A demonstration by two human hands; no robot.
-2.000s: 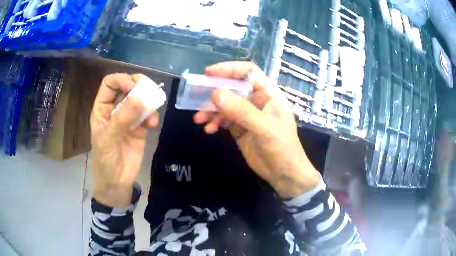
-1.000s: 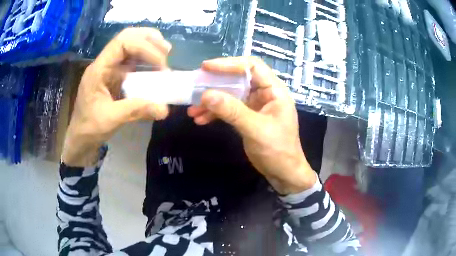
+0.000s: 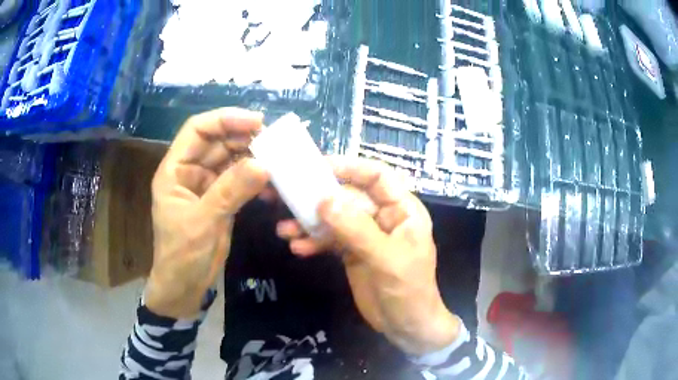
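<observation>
A white oblong housing (image 3: pixel 297 172) is held tilted between my two hands, above my dark apron. My left hand (image 3: pixel 204 185) pinches its upper left end between thumb and fingers. My right hand (image 3: pixel 379 230) grips its lower right end, and the fingers hide part of that end. The clear cover cannot be told apart from the housing here. A clear parts tray (image 3: pixel 433 194) with white bars in ladder-like rows lies beyond my right hand, with one white block (image 3: pixel 476 100) on top of the rows.
A blue crate (image 3: pixel 104 82) with white ladder-like parts is at the far left. Bright white pieces (image 3: pixel 215 44) fill a shallow tray behind my hands. A clear pocket tray (image 3: pixel 587 230) overhangs the bench edge at the right. A brown box (image 3: pixel 125 215) and a red stool (image 3: pixel 520 312) are below.
The clear cover and housing, first held apart, came together in line a second ago. The piece now tilts down to the right, with my left hand pinching its upper end.
</observation>
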